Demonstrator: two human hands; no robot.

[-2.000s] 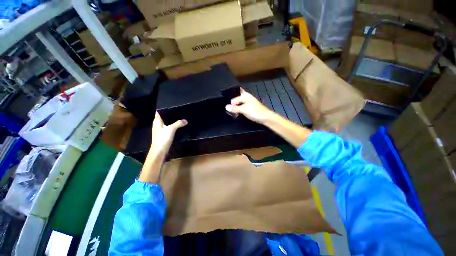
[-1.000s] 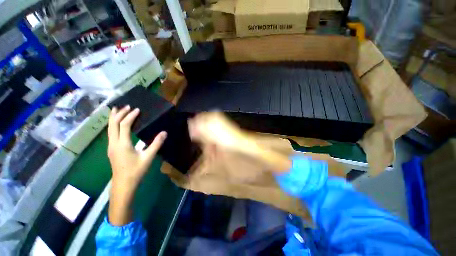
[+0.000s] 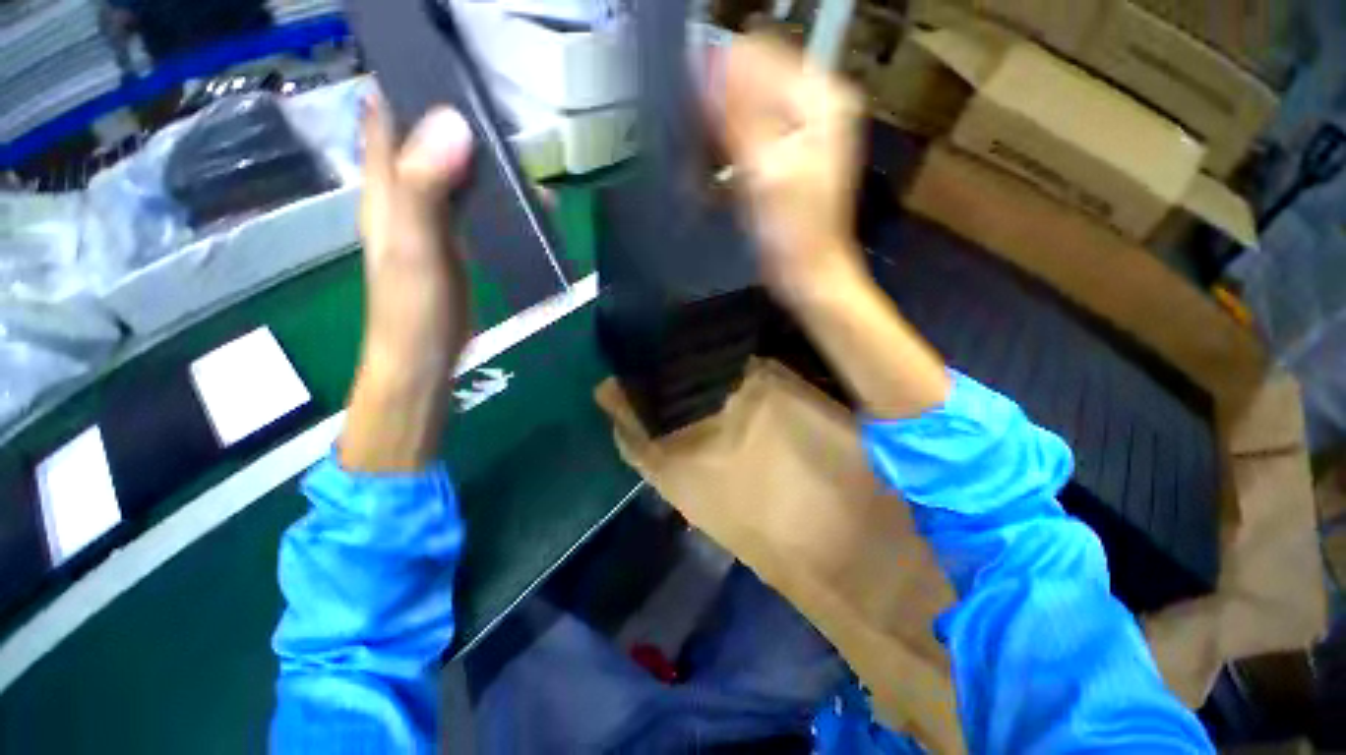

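Note:
My left hand [image 3: 421, 192], raised over the green conveyor belt [image 3: 539, 472], holds a dark slim box part [image 3: 495, 185] upright and tilted. My right hand [image 3: 790, 140], blurred, holds another dark box part [image 3: 644, 177] upright beside it. The two parts are apart. I cannot tell which is lid and which is base. A short black box stack [image 3: 701, 362] stands at the belt edge by the carton flap [image 3: 790, 509]. Laid-out boxes show as white rectangles [image 3: 251, 387] and black ones on the far side of the belt.
The large open carton [image 3: 1085, 273] at right holds packed black boxes [image 3: 1063, 369]. A brown carton [image 3: 1078, 140] lies behind it. A white bin [image 3: 192, 280] with plastic-bagged black parts runs along the belt's far side. Small white pieces [image 3: 481, 388] are on the belt.
The black stack held between my hands now stands at the belt edge. Each hand now holds a separate dark part, raised. The view has turned left, so the carton sits further right.

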